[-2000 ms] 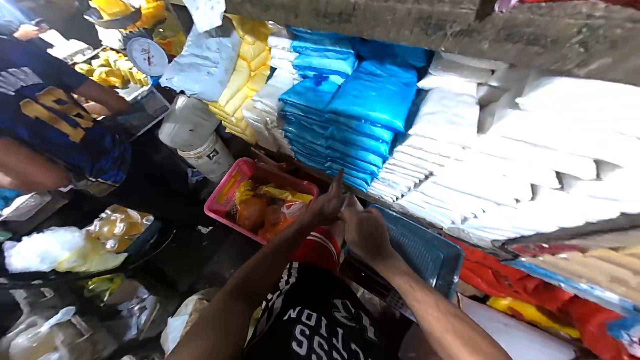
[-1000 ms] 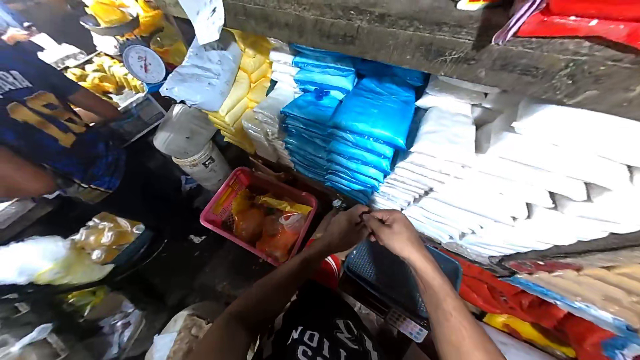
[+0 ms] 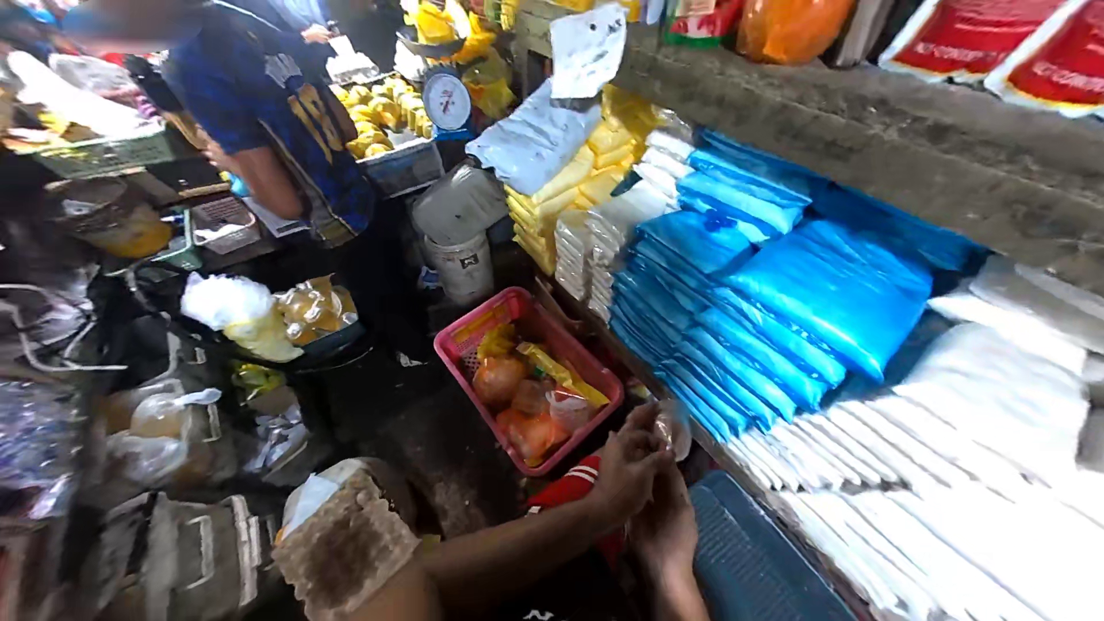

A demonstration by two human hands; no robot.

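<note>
My left hand (image 3: pixel 630 470) and my right hand (image 3: pixel 666 522) meet in front of me, fingers bent around a small clear plastic bag (image 3: pixel 671 429). Just left of them stands a pink plastic basket (image 3: pixel 528 379) that holds orange and yellow plastic packets. Beyond my hands lie stacks of folded blue plastic bags (image 3: pixel 828 293), with white plastic bags (image 3: pixel 975 405) to their right. A blue-grey plastic crate (image 3: pixel 759 552) is beside my right hand. What the small bag contains cannot be made out.
A person in a blue shirt (image 3: pixel 267 112) stands at the upper left, near a dial scale (image 3: pixel 447 102) and yellow fruit (image 3: pixel 379 112). A lidded white bucket (image 3: pixel 461 263) stands behind the basket. A concrete ledge (image 3: pixel 862 129) runs above the stacks. Yellow packs (image 3: pixel 561 185) lie farther left.
The view has swung to the left. My hands have moved closer to the pink basket, and a clear plastic bag now shows at my fingers.
</note>
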